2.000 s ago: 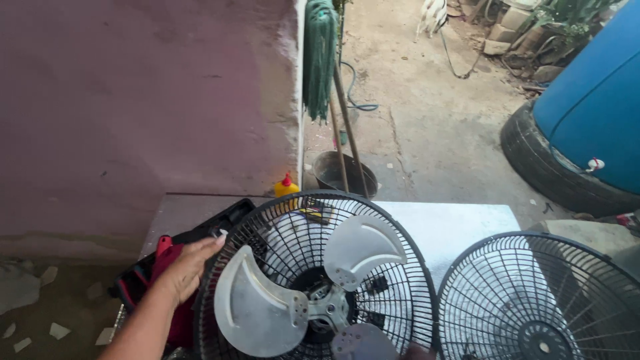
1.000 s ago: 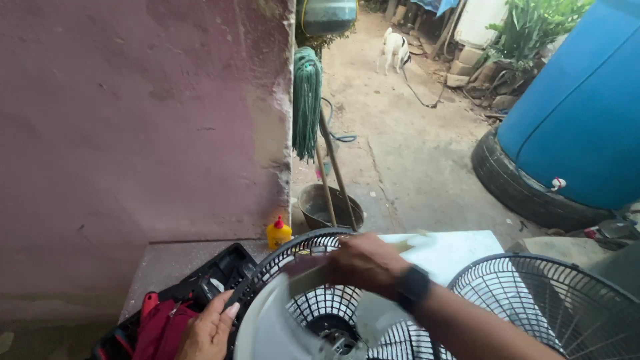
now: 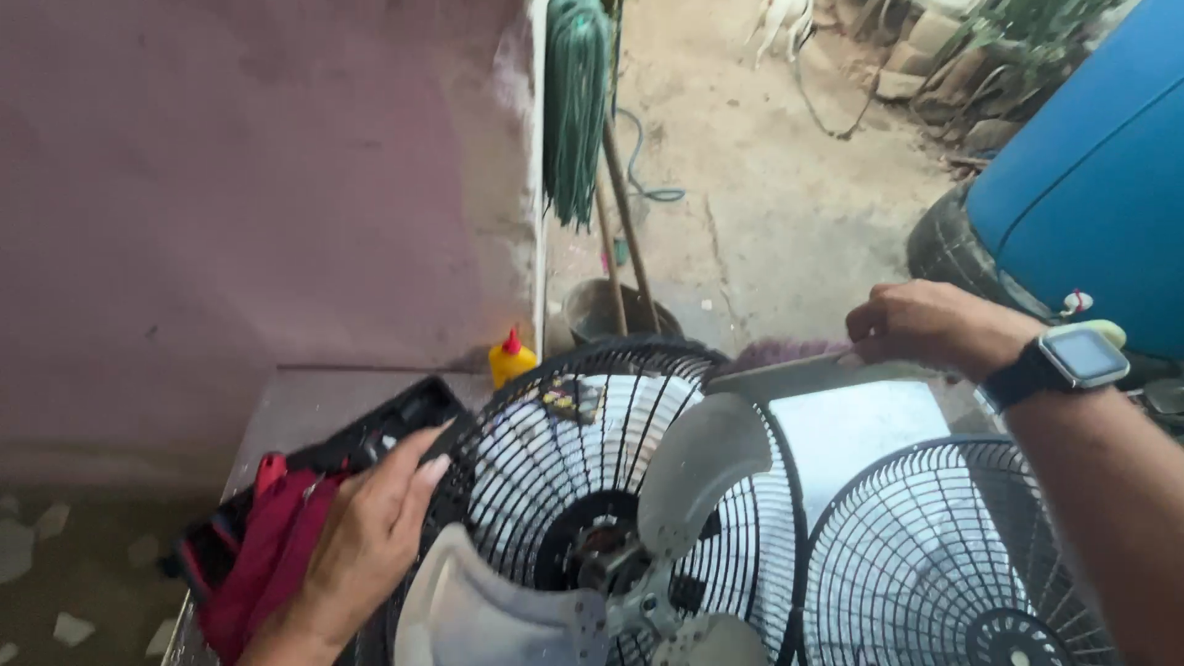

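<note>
My left hand (image 3: 370, 527) grips the left rim of a black fan guard (image 3: 624, 435), its fingertips at the edge. Inside this guard, grey fan blades (image 3: 703, 472) are fixed to a metal hub (image 3: 647, 601). My right hand (image 3: 934, 324), with a smartwatch on the wrist, is raised above the guard's right side. It holds a long flat handle (image 3: 786, 375) with purplish bristles (image 3: 786, 351) behind it, apparently a brush. A second black fan guard (image 3: 911, 536) lies at the lower right, with my right forearm over its side.
A black tool case (image 3: 421, 407) with dark red cloth (image 3: 268, 555) lies at the left. A yellow bottle (image 3: 511, 361) with a red cap stands by the wall. Beyond are a green mop (image 3: 575, 111), a bucket (image 3: 587, 310), a blue tank (image 3: 1091, 176) and a white animal (image 3: 782, 23).
My right hand, over the first guard a second ago, has moved right with the brush-like tool. The blades sit at a different angle than two seconds ago. My left hand remains at the guard's rim.
</note>
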